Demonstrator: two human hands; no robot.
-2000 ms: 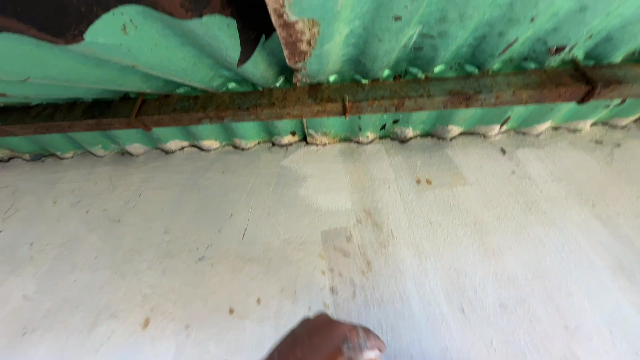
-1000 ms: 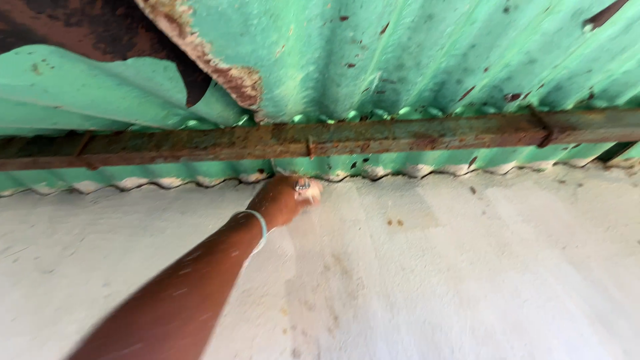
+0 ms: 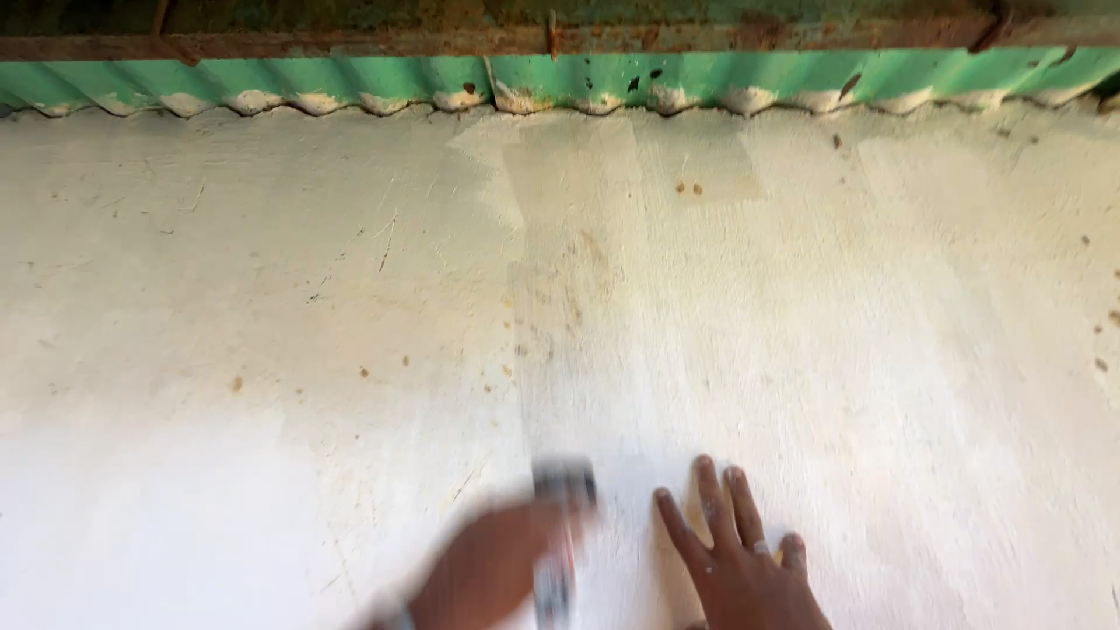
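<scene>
My left hand (image 3: 494, 560), blurred by motion, is closed around a brush-like tool (image 3: 553, 582) at the lower middle of the head view. The tool's dark, blurred head (image 3: 564, 479) points up against the pale painted wall (image 3: 787, 350); its exact kind cannot be told. A light band circles my left wrist. To the right, my right hand (image 3: 752, 569) lies on the wall with its fingers spread, holding nothing, a ring on one finger and pale specks on the skin. A slightly darker streak (image 3: 569, 367) runs down the wall above the tool.
Green corrugated metal sheeting (image 3: 595, 83) meets the top of the wall along a wavy edge. A rusty metal bar (image 3: 350, 31) crosses in front of the sheeting. Brown spots (image 3: 689, 188) and thin scratches (image 3: 389, 241) mark the wall.
My left hand has come down from the sheeting's edge to the lower wall. My right hand has come into view on the wall. The view has tilted downward.
</scene>
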